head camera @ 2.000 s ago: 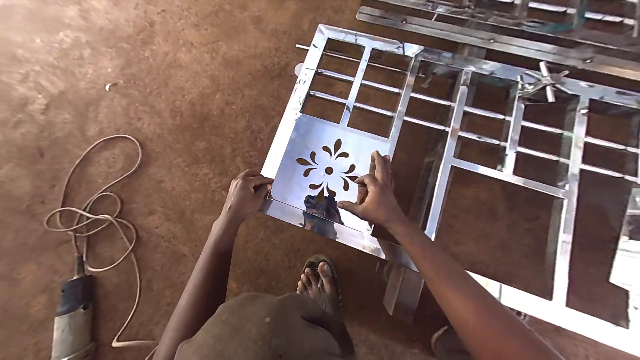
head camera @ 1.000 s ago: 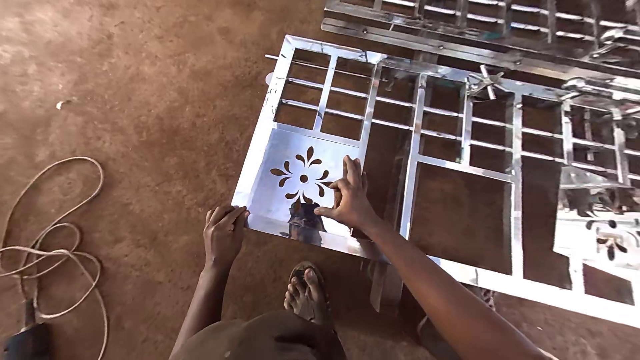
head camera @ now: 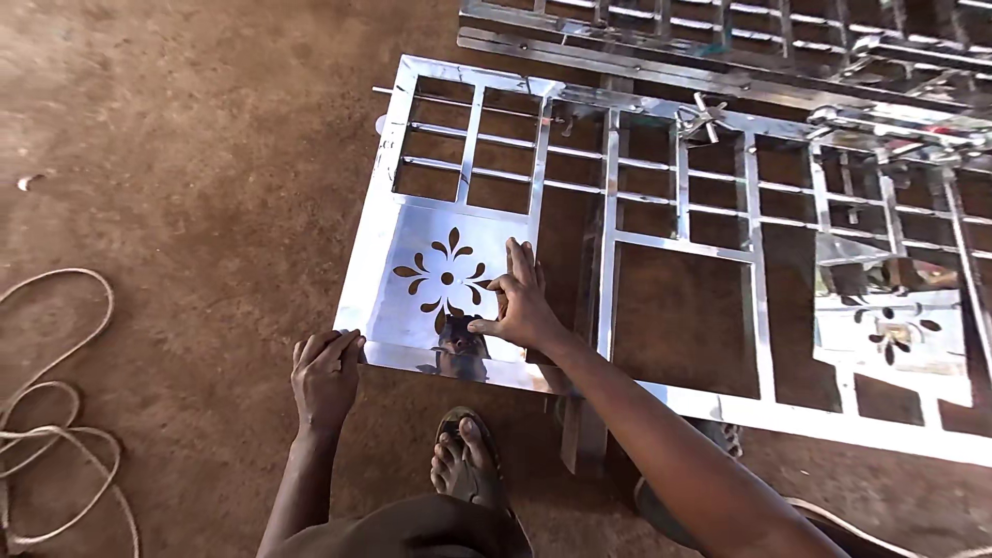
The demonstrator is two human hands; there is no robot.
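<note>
A shiny metal frame [head camera: 682,244] of square tubes and thin rods lies in front of me. In its near left opening sits a polished metal panel [head camera: 418,232] with a cut-out flower pattern. My left hand [head camera: 325,372] grips the frame's near left corner, fingers curled over the edge. My right hand [head camera: 523,298] rests on the panel's right side, fingertips by the upright bar and thumb on the sheet, fingers spread. A second cut-out panel [head camera: 837,333] lies on the frame farther right.
Another metal grille [head camera: 589,58] lies beyond the frame. Loose metal pieces [head camera: 704,120] rest on the frame's far rail. A coiled cable [head camera: 70,430] lies on the dirt floor at left. A metal support [head camera: 585,438] stands under the frame near my foot [head camera: 465,457].
The view has shifted to the right, bringing the second cut-out panel in. Both hands stay at about the same places on the frame and panel.
</note>
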